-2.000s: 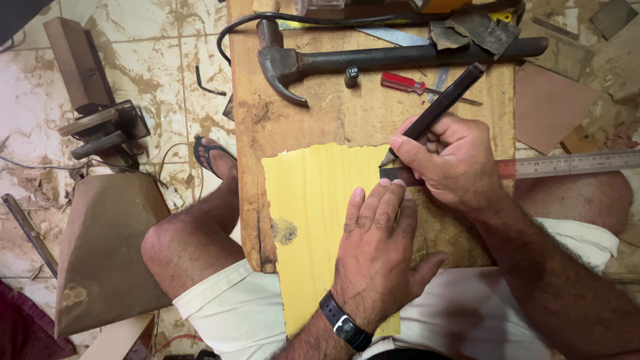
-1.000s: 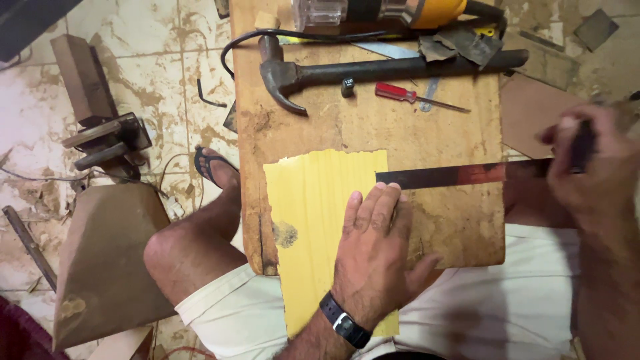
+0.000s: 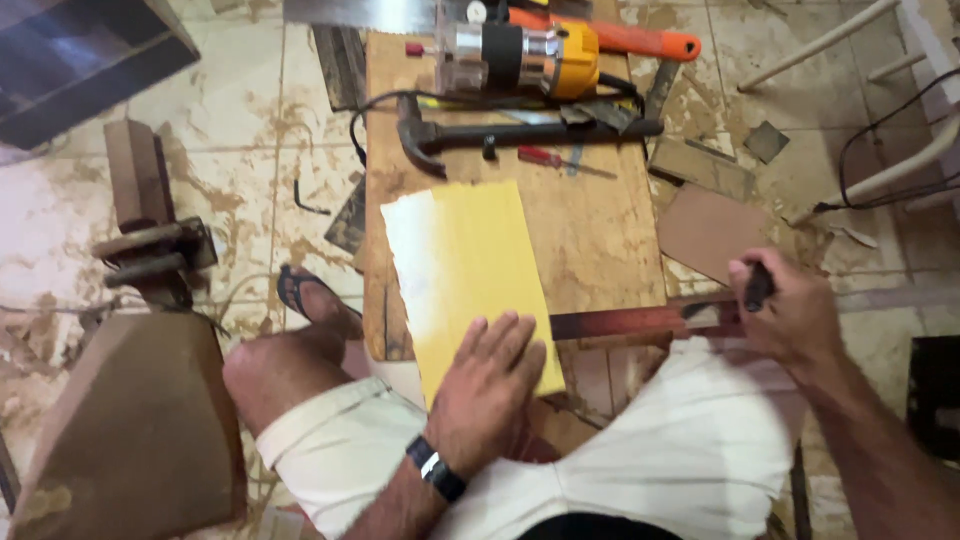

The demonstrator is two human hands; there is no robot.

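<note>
A yellow board (image 3: pixel 480 255) with a ragged left edge lies on the wooden work surface (image 3: pixel 600 247), bright with glare at its upper left. My left hand (image 3: pixel 487 382) rests flat on its lower right part, fingers slightly apart. At the right, my right hand (image 3: pixel 787 311) is closed around a dark marking tool (image 3: pixel 758 288), seen nearly end-on, and is at the right end of a long metal ruler (image 3: pixel 622 322). The ruler's left end meets or lies close to the board's right edge; whether they touch cannot be told.
Behind the board lie a claw hammer (image 3: pixel 487 136), a red-handled screwdriver (image 3: pixel 540 157), a corded yellow power tool (image 3: pixel 517 58) and an orange-handled tool (image 3: pixel 652 41). A brown wooden piece (image 3: pixel 142 420) stands at the left. Scraps (image 3: pixel 712 229) litter the tiled floor.
My right hand has moved right, away from the board, still with the marking tool. The board sits tilted, and its dark knot no longer shows. The view has shifted, showing more of the power tool.
</note>
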